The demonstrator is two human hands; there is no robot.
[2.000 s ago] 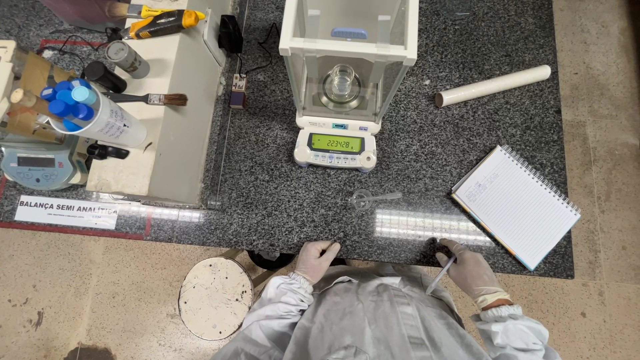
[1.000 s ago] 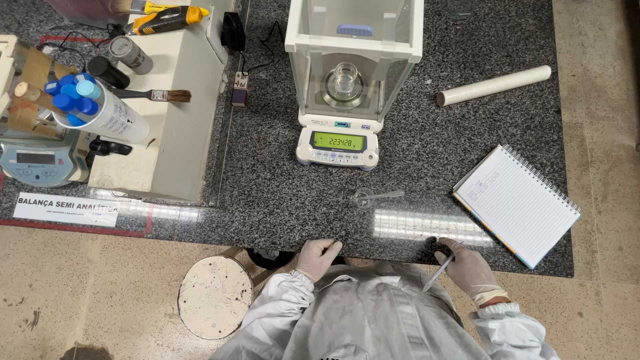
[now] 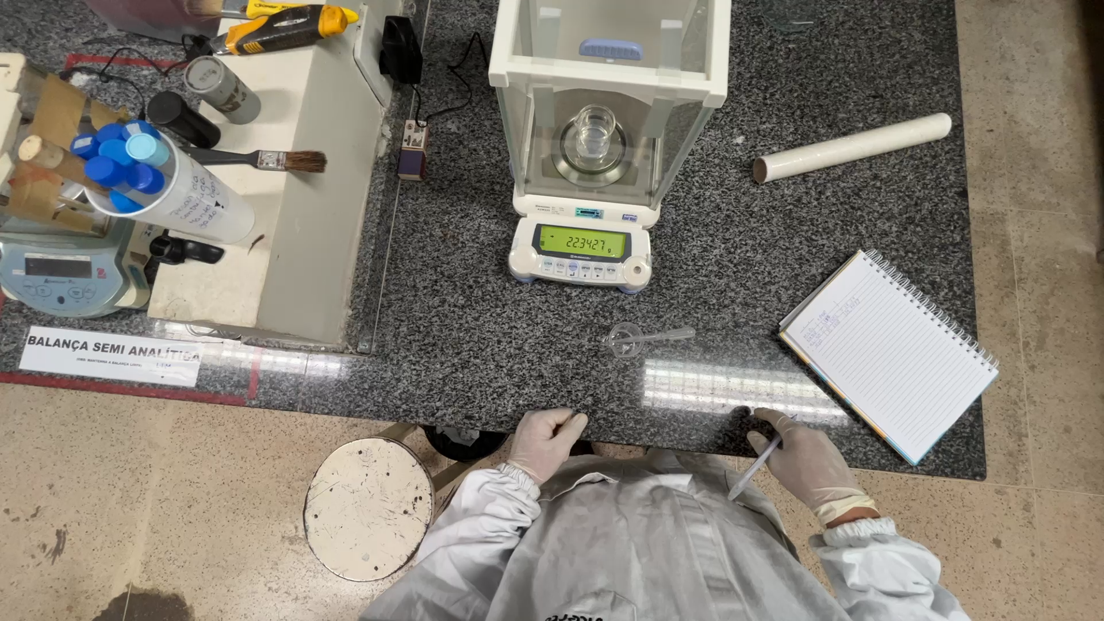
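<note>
My left hand (image 3: 547, 443), in a pale glove, rests at the front edge of the granite bench (image 3: 483, 362), its fingers curled with nothing visible in them. My gloved right hand (image 3: 802, 457), also by the edge, holds a thin white pen-like stick (image 3: 755, 468) slanting down to the left. Beyond the hands stands an analytical balance (image 3: 580, 250) with glass walls and a lit green display. A small glass beaker (image 3: 595, 136) sits on its round pan. Between balance and hands lie a small clear dish (image 3: 624, 339) and a translucent plastic spatula (image 3: 668, 335) that touches it.
A spiral notebook (image 3: 897, 362) with handwriting lies open at the right, below a pale tube (image 3: 854, 148). To the left are a plastic cup of blue-capped tubes (image 3: 207, 198), a brush (image 3: 293, 161), a second balance (image 3: 69, 267) and a sign (image 3: 108, 355). A round stool (image 3: 368, 509) stands below.
</note>
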